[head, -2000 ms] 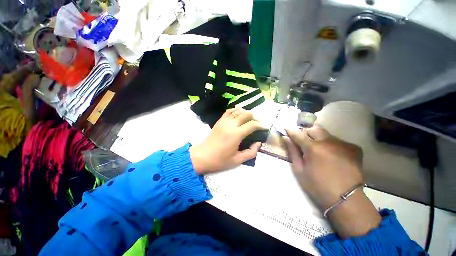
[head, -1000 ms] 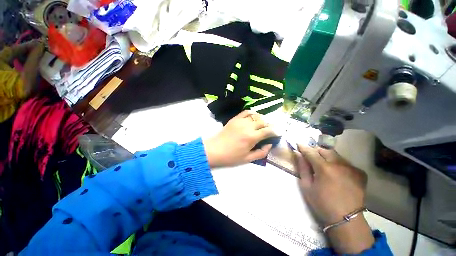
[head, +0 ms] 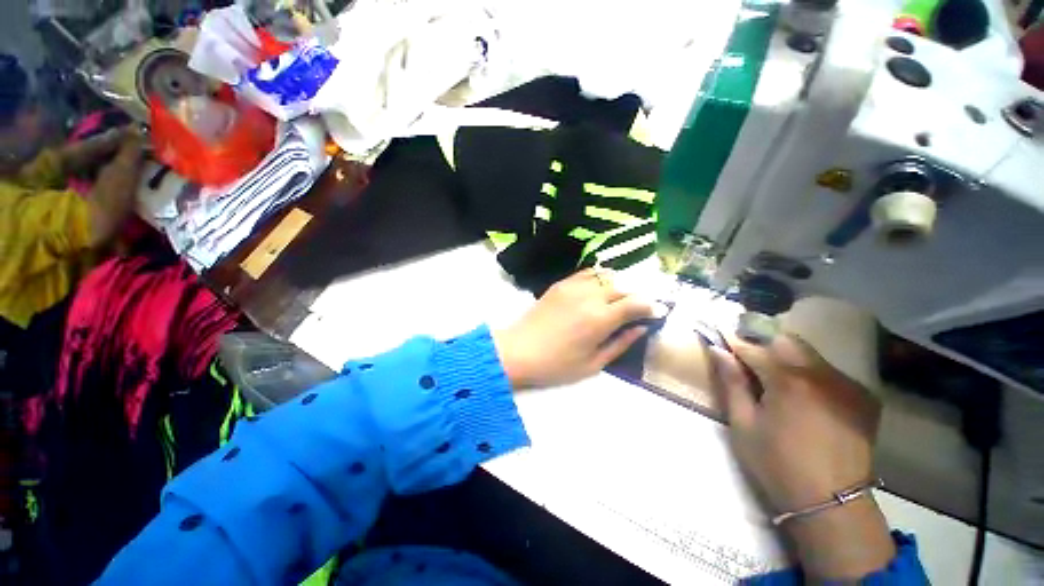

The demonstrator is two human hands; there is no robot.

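Black garment panel [head: 492,189] with pale-green stripes lies on the white table, its stripes reaching the machine's needle area. My left hand [head: 578,330] pinches a dark fabric edge [head: 632,357] just in front of the presser foot [head: 690,261]. My right hand [head: 807,418], with a bracelet at the wrist, is to its right over the needle plate [head: 681,364]. A small metal tip, which looks like thread snips [head: 712,337], shows at its fingertips; most of it is hidden in the hand. Threads are too small to see.
The white sewing machine head [head: 836,172] with its green end cover [head: 719,137] stands at the right. Folded striped cloth [head: 258,200], a red plastic bag [head: 212,137] and black-pink garments [head: 137,332] are at left. A person in yellow [head: 46,235] is at far left.
The camera view has shifted. My right hand has drawn a little away from my left, and the metal tip at its fingers shows more clearly. My left hand stays at the fabric.
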